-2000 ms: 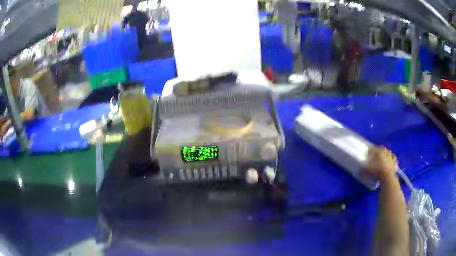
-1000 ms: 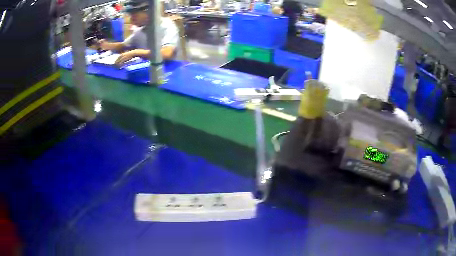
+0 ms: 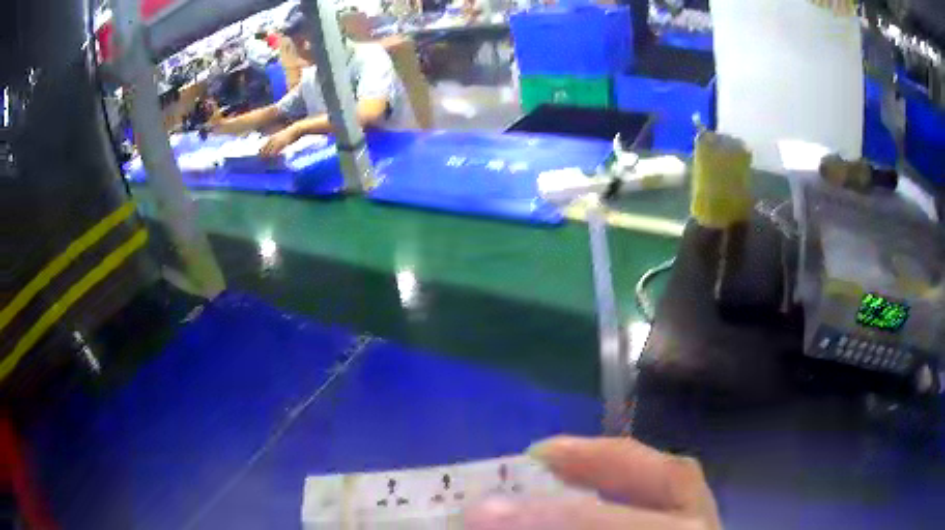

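A short white supply socket strip with three outlets lies at the bottom edge on the blue sheet, its near side cut off by the frame. My right hand comes in from the lower right. Its fingers close around the strip's right end, one finger along the far edge and another blurred over the face. The palm is partly cut off. My left hand is not in view.
A grey bench meter with green digits is at right on a black stand. A yellow cylinder stands beside it. A metal post rises at left. A person sits across the green surface.
The view has turned from the meter to the left. My right hand, earlier on a long white strip at right, then out of view, is now on the supply strip's right end.
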